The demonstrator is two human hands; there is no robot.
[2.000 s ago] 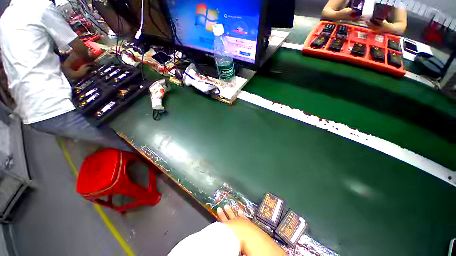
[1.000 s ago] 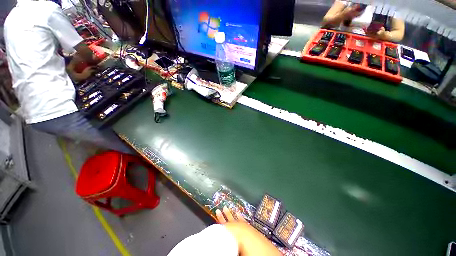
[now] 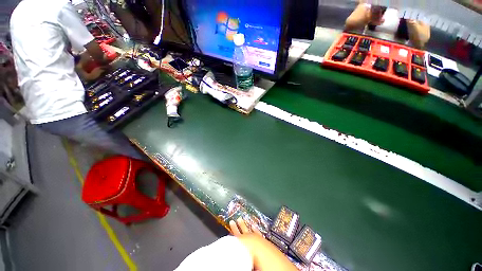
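Note:
My left hand (image 3: 247, 232) rests at the near bench edge, low in the picture, partly cut off by the forearm and the white sleeve. Its fingertips lie apart on crinkled clear film (image 3: 239, 207), and I see nothing held. Just right of it are paired dark blocks with brown printed faces, possibly batteries: one stack (image 3: 285, 223) and another (image 3: 305, 244), standing close together on the green bench top. My right hand is out of the picture.
Red stool (image 3: 113, 182) at left; a person in white by a black tray (image 3: 120, 98). Corded white-red tool (image 3: 172, 104), monitor (image 3: 232, 34) and water bottle (image 3: 242, 66) farther up. Across the white strip (image 3: 338, 138), a red-orange tray (image 3: 330, 59) of dark phones and another person's hands.
The view has shifted slightly. My left hand and the dark blocks have stayed put. The hands across the bench have moved apart and back up, blurred now.

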